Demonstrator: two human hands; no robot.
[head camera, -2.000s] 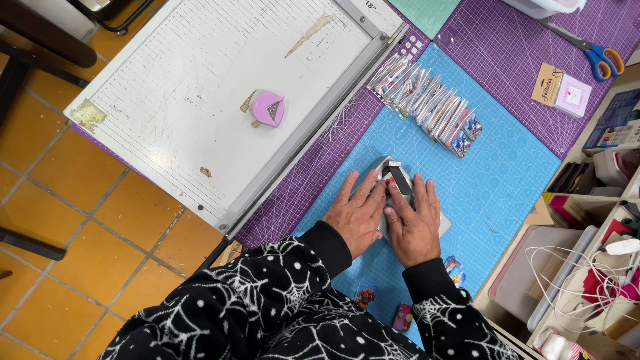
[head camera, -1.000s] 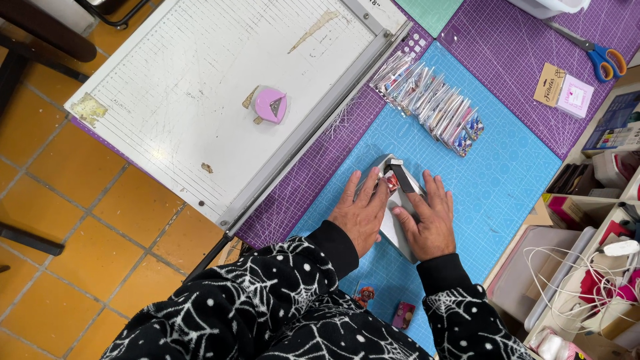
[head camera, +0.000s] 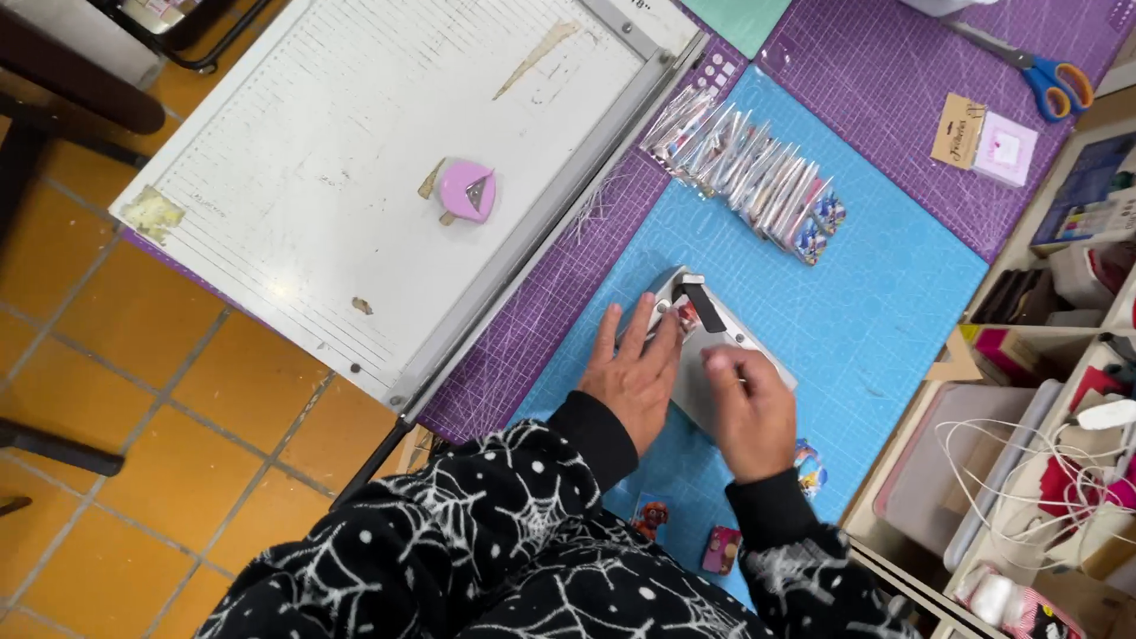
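Observation:
A grey and white desktop punch-like device (head camera: 697, 399) with a short black lever lies on the blue cutting mat (head camera: 887, 355). My left hand (head camera: 632, 368) rests on its left side, fingers spread, the fingertips beside a small red printed piece (head camera: 688, 316) at the black lever. Over the device's right side, my right hand (head camera: 753, 410) has its fingers curled; whether something is between them cannot be told. Near my sleeves lie a small red figure cutout (head camera: 650, 519), a pink printed piece (head camera: 721, 550) and a blue printed piece (head camera: 809, 469). Beyond the device stands a row of clear-wrapped printed pieces (head camera: 754, 177).
A large guillotine paper trimmer (head camera: 355, 133) carries a lilac corner punch (head camera: 468, 191) at left. Scissors (head camera: 1021, 62) and a carded packet (head camera: 1005, 148) lie on the purple mat (head camera: 887, 98). Shelves (head camera: 1056, 337) with boxes and a tangled white cable (head camera: 994, 461) border the right.
My right hand has drawn back from the black lever, and its fingers have gone from outstretched to curled. The red piece beside the lever, covered two seconds ago, now shows. My left hand stays on the device.

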